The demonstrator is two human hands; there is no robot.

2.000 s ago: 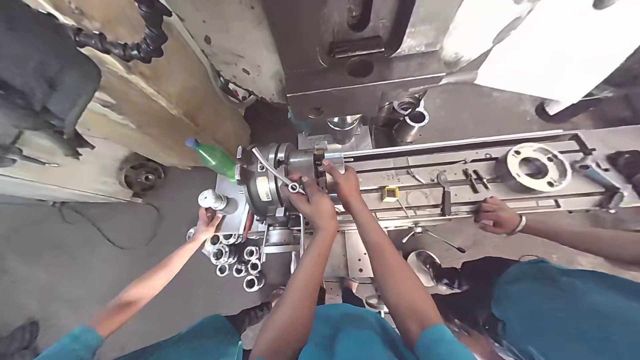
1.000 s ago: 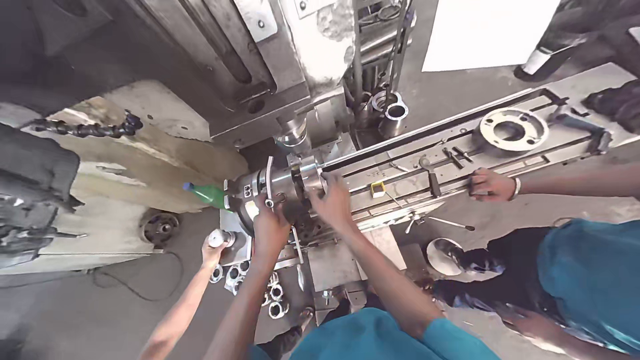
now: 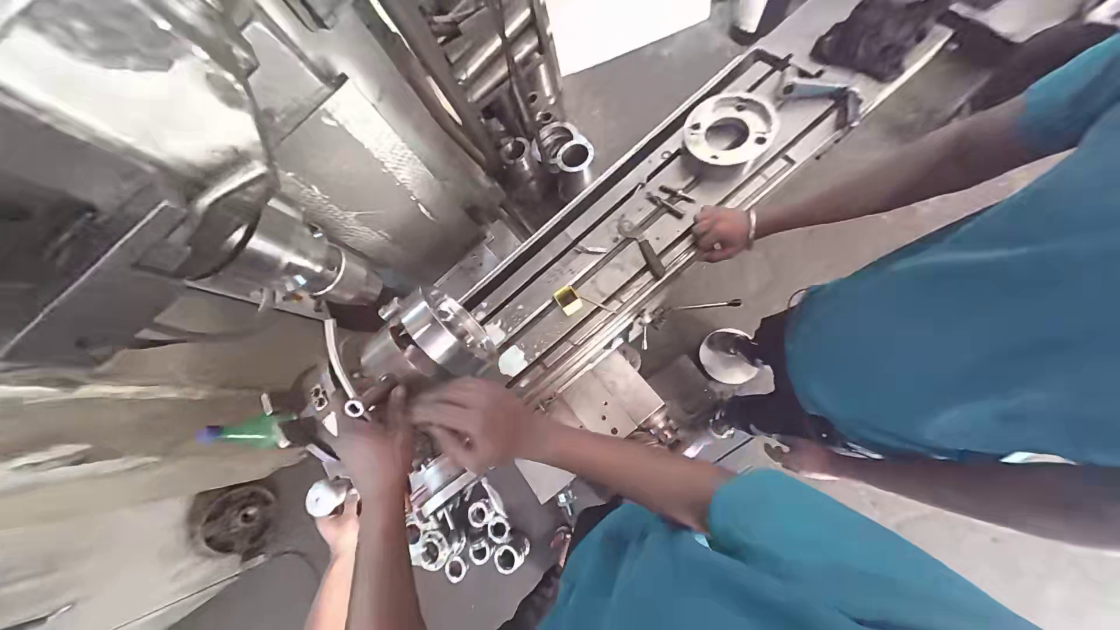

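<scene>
A round metal workpiece or chuck [image 3: 446,331] sits at the near end of the long slotted machine table [image 3: 604,271]. Just below it, my right hand [image 3: 477,422] is blurred, its fingers bent toward my left hand. My left hand [image 3: 376,446] is at the body of the dividing head or similar fixture, beside a curved metal handle [image 3: 339,363]. Whether either hand grips a part cannot be told, because blur and the fingers hide the contact. Part of the fixture is hidden under both hands.
A co-worker's hand [image 3: 722,234] rests at the table's edge. Another person's hand [image 3: 339,525] holds a metal cylinder [image 3: 325,497]. A flanged ring [image 3: 731,129], clamps and a yellow square piece [image 3: 568,300] lie on the table. Metal rings [image 3: 479,549] stand below; a green bottle [image 3: 254,431] lies left.
My right hand has left the round workpiece and come back beside my left hand. The view has turned and moved closer.
</scene>
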